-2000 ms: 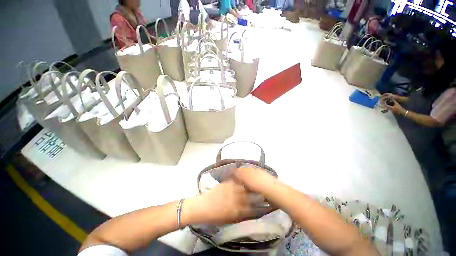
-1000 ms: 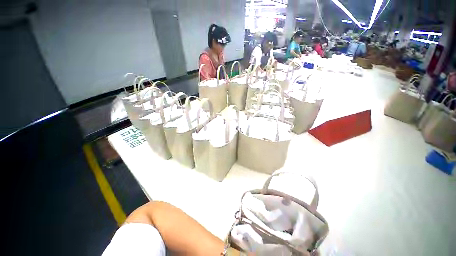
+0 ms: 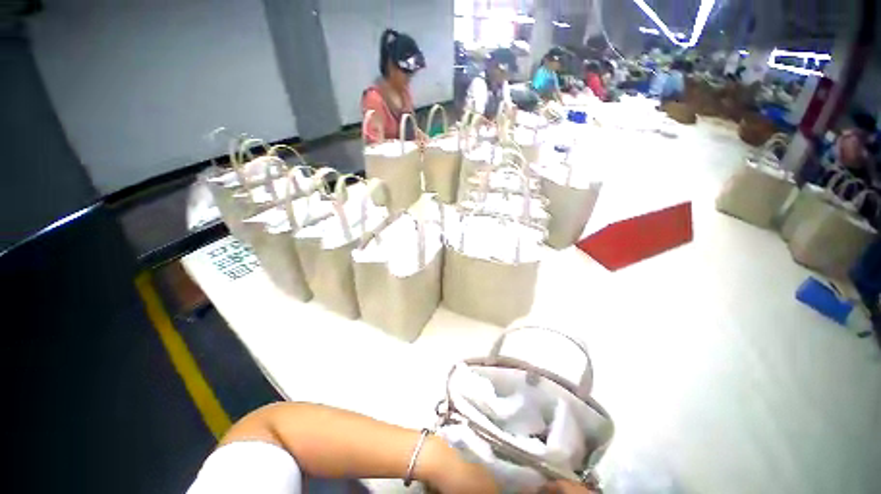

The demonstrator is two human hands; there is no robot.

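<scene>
A beige tote bag (image 3: 512, 415) stands open at the bottom centre, with white stuffing paper (image 3: 526, 410) in its mouth. Its far handle (image 3: 555, 338) stands up; its near side is cut off by the picture's edge. My left hand (image 3: 468, 473), with a bracelet at the wrist, is at the bag's near left side. Its fingers are hidden or cut off, so its grip cannot be told. A small patch of skin shows at the near right rim, at the bottom edge. I cannot tell which hand it is; my right hand is not otherwise seen.
Stuffed beige tote bags (image 3: 396, 285) stand in rows on the white table (image 3: 657, 357) to the left. A red board (image 3: 638, 236) lies mid-table. More bags (image 3: 758, 193) and a blue object (image 3: 823, 301) are on the right. A person (image 3: 389, 101) stands behind the rows; others are farther back.
The view has swung up and left from two seconds ago, when both hands were at the bag's mouth. The mouth now shows uncovered. Since one second ago, more of my left hand shows.
</scene>
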